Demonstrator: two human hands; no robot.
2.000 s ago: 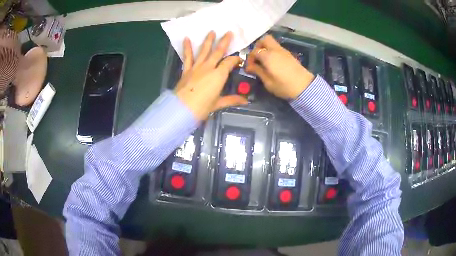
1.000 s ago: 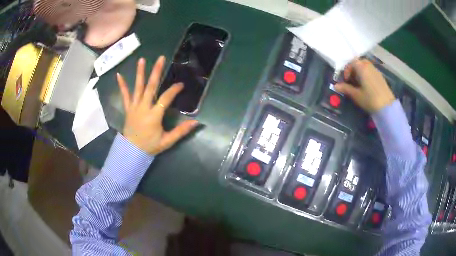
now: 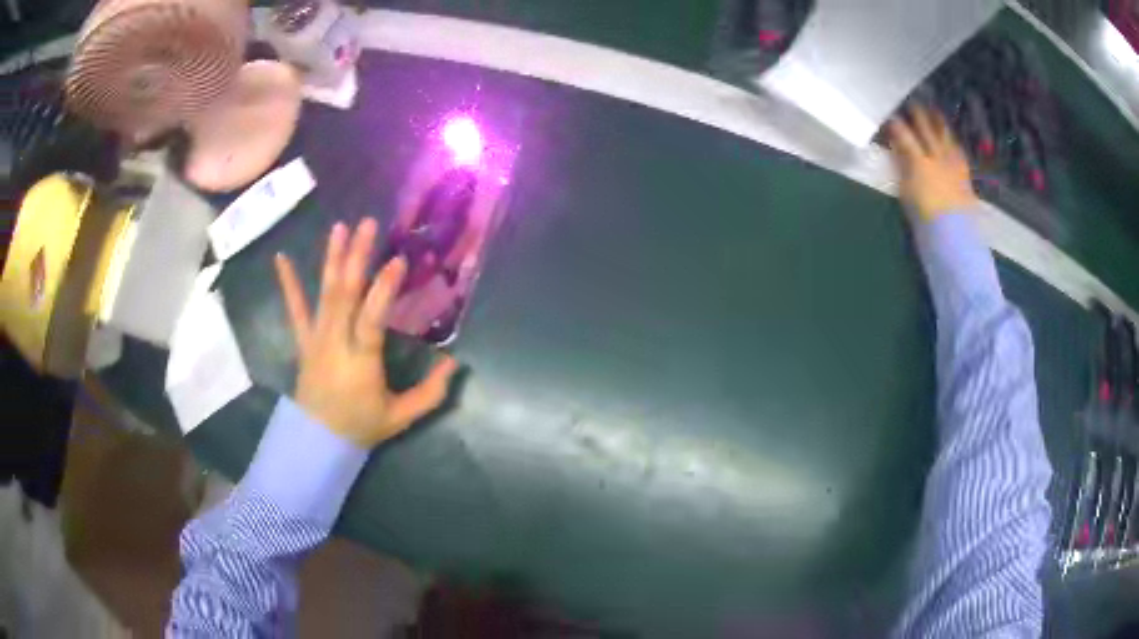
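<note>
My left hand (image 3: 356, 356) is open and empty, fingers spread, beside the lower left of the smartphone (image 3: 443, 250). The phone lies on the green bench with a bright purple-white glare at its top. My right hand (image 3: 931, 162) reaches to the far side of the bench, its fingertips at the corner of the white label liner strip (image 3: 868, 69). Whether it grips the strip cannot be told. Blurred black units with red spots (image 3: 999, 137) lie behind the right hand, beyond the white stripe. No label can be made out.
A pink desk fan (image 3: 156, 63), a yellow box (image 3: 44, 268) and white paper slips (image 3: 206, 356) are at the left. More black units in a clear tray (image 3: 1099, 531) are at the right edge. A white stripe (image 3: 600, 75) crosses the bench.
The tray of units in front of me has gone from the near bench surface. My right hand and the liner strip are now farther back. My left hand stays open near the phone, where glare has appeared.
</note>
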